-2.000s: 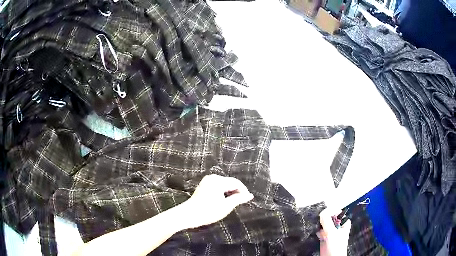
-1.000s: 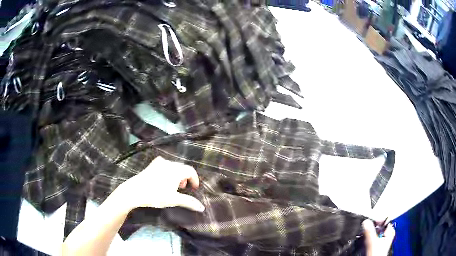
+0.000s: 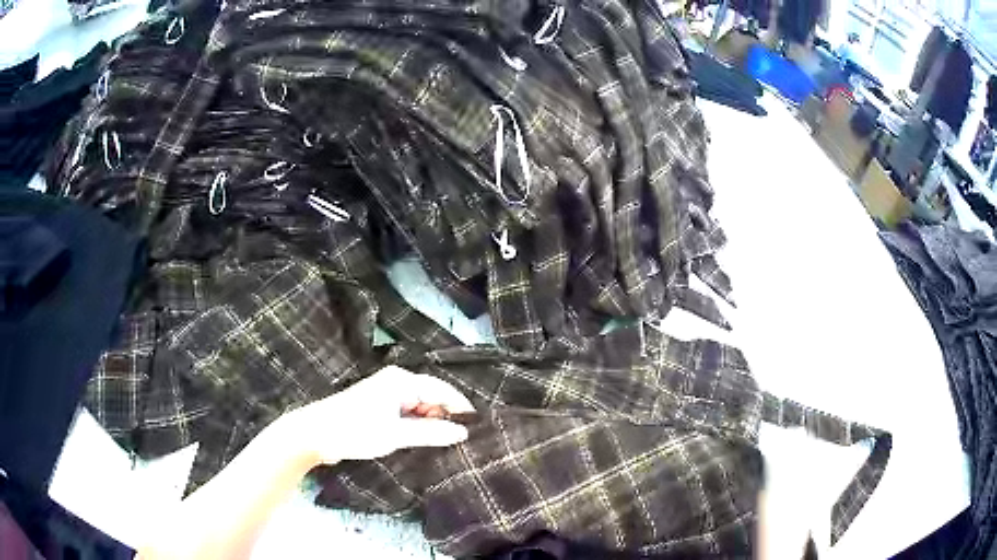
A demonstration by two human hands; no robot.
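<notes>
A dark plaid garment (image 3: 612,476) lies across the white table in front of me. My left hand (image 3: 377,424) is at its left part, with curled fingers and thumb pinching the cloth near a fold. My right hand (image 3: 789,503) is at the garment's right end; it is blurred, washed out and cut off by the bottom edge. A small dark shape shows beside it, too unclear to name. A plaid tie belt (image 3: 814,417) runs out to the right from the garment and bends down in a loop.
A large heap of plaid garments (image 3: 437,120) with white loops fills the table's back and left. Speckled grey garments (image 3: 951,284) hang at the right. Dark cloth (image 3: 60,317) is at the far left. Cardboard boxes (image 3: 872,188) and a blue item (image 3: 782,74) are behind the table.
The view has shifted, so the garments sit further right and lower. The plaid panel by my left hand now lies spread and folded over to the right. My right hand is nearer the bottom edge.
</notes>
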